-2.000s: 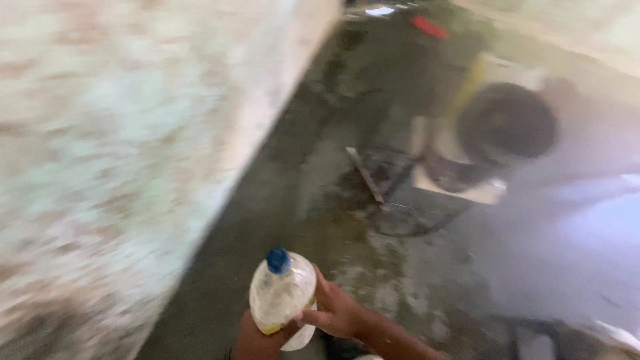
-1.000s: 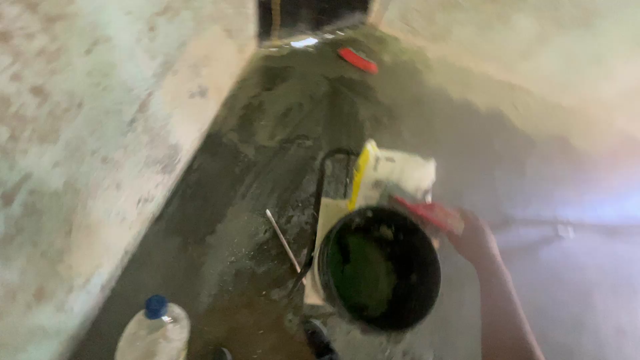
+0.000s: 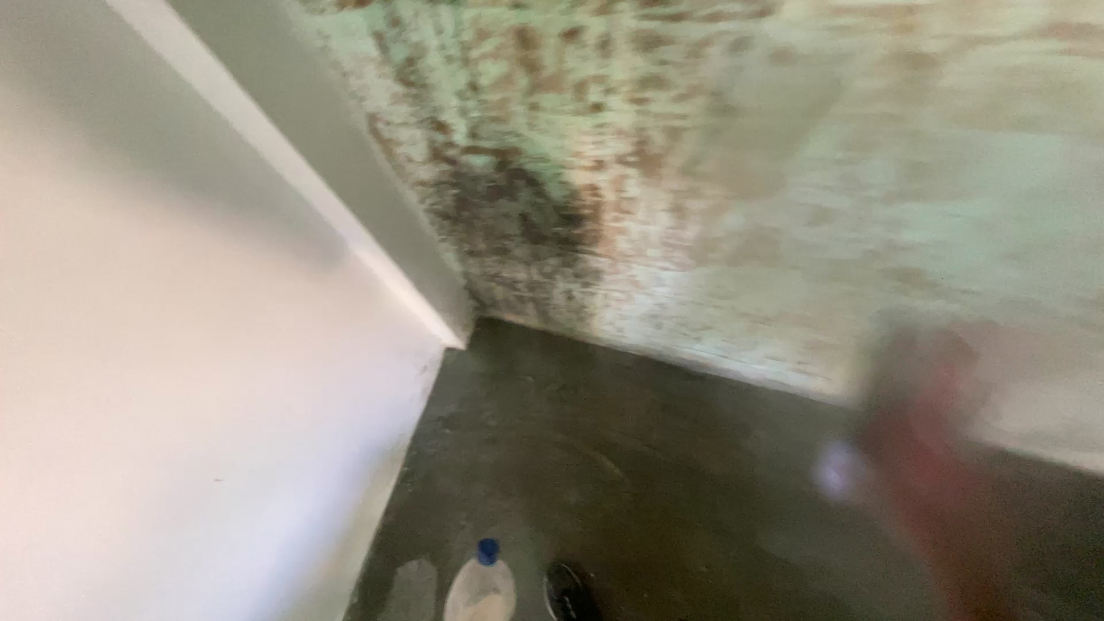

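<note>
At the right, strongly blurred, my right hand (image 3: 966, 526) grips a red-handled tool (image 3: 927, 431) with a greyish end; its exact kind cannot be told. The tool is in front of the lower part of a stained wall (image 3: 690, 216). A clear plastic bottle (image 3: 481, 595) with a blue cap (image 3: 488, 551) and pale contents shows at the bottom edge, its lower part cut off. My left hand is outside the picture, so whether it touches the bottle is not visible.
A dark shoe (image 3: 569, 592) is on the dark, smooth floor (image 3: 673, 483) right of the bottle. A pale flat surface (image 3: 190, 345) with a raised edge fills the left side and meets the stained wall at a corner.
Two seconds ago both hands were at the bottle; one second ago my right hand held the red tool over a black bucket. The view has swung away, and the bucket and red object on the floor are out of sight.
</note>
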